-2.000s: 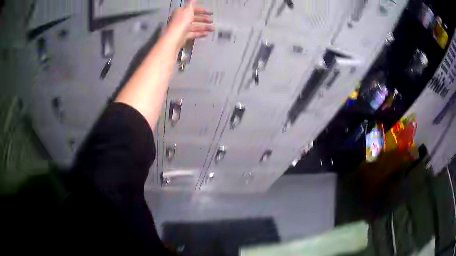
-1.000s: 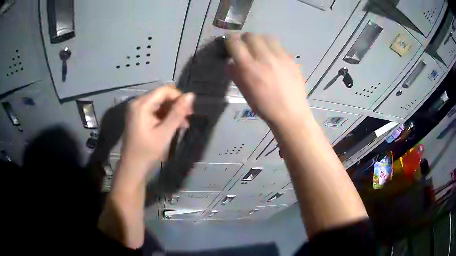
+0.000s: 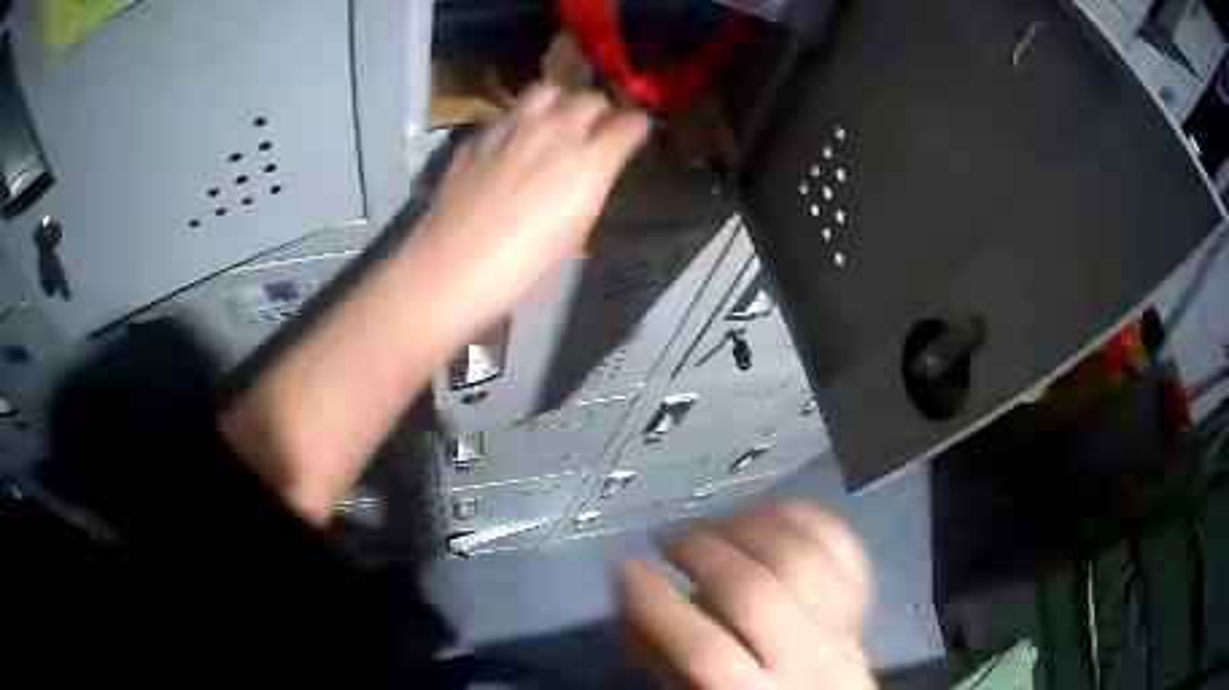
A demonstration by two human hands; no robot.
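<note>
A locker door (image 3: 997,229) stands open at the upper right, its dark inner side showing vent holes and a round lock part. The open compartment at the top centre holds a bright red strap-like item (image 3: 640,68). My left hand (image 3: 539,169) reaches up to the compartment's opening, its fingertips beside the red item; whether it grips anything is unclear. My right hand (image 3: 755,600) is low at the bottom centre, blurred, with fingers curled; nothing is visible in it.
More grey lockers (image 3: 128,162) stand at the left and below, with handles, vent holes and keys (image 3: 51,256). Pale floor (image 3: 539,607) shows below them. Coloured items (image 3: 1125,353) are at the right, partly behind the open door.
The locker door has swung open to the right, revealing the compartment and red item. My left hand has moved up to the opening. My right hand has dropped from the locker front to the bottom.
</note>
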